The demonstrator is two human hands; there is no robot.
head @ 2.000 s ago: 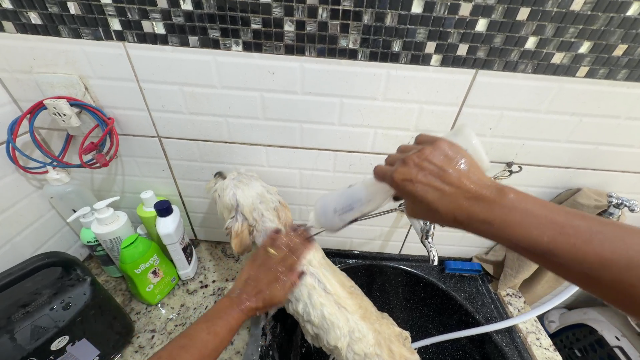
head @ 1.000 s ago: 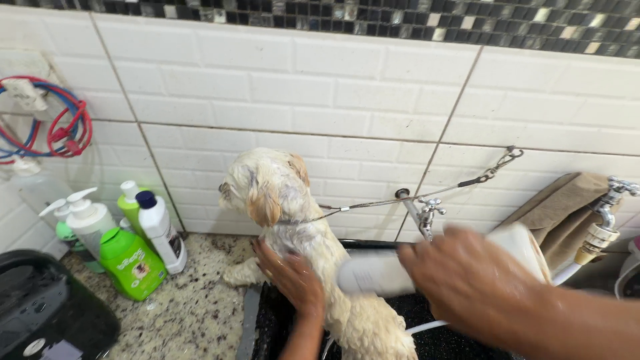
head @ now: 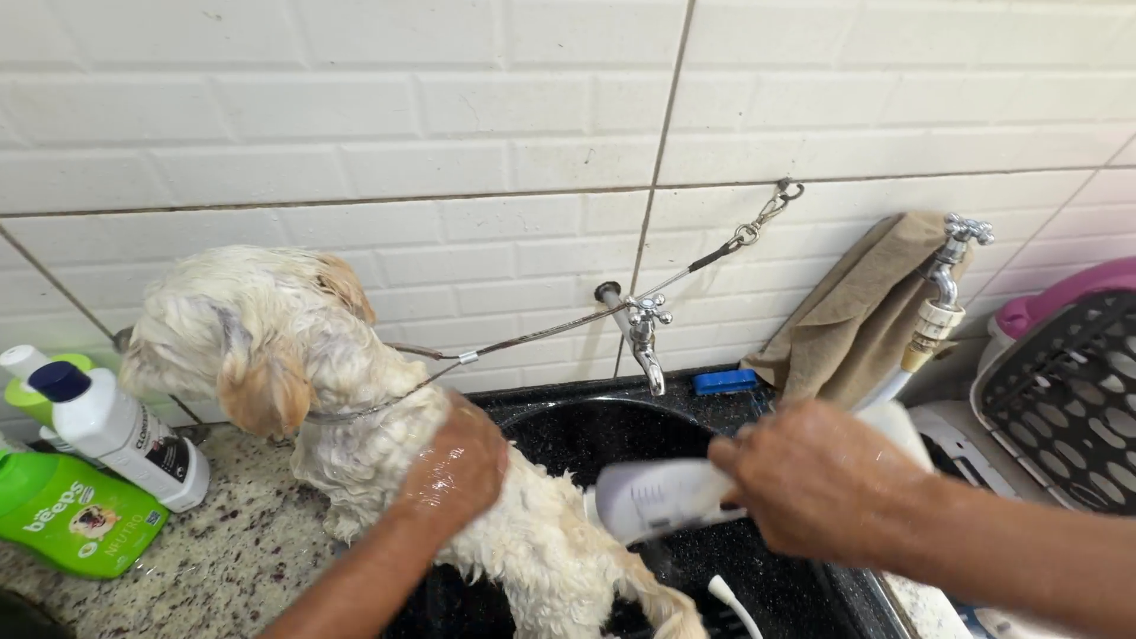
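Note:
A wet, cream-coloured dog (head: 346, 373) stands with its hind part over a black sink (head: 612, 426) and its head turned left toward the tiled wall. A thin cable leash (head: 532, 337) loops round its neck and runs to a wall hook. My left hand (head: 457, 461) rests on the dog's upper back, behind the neck loop; its fingers are partly hidden. Held in my right hand (head: 812, 484) is a white, translucent plastic bottle (head: 661, 497), tilted with its tip beside the dog's flank. Both the bottle and the hand are somewhat blurred.
A green Beeps bottle (head: 80, 515) and a white bottle with a dark blue cap (head: 124, 435) stand left on the granite counter (head: 240, 532). Behind the sink are a tap (head: 643, 337) and a blue brush (head: 723, 382). A brown cloth (head: 852, 311) hangs beside a hose tap (head: 945, 293).
My left hand has moved from the dog's chest side onto its upper back. The bottle in my right hand has come down from above the dog to beside its flank. The view has shifted right.

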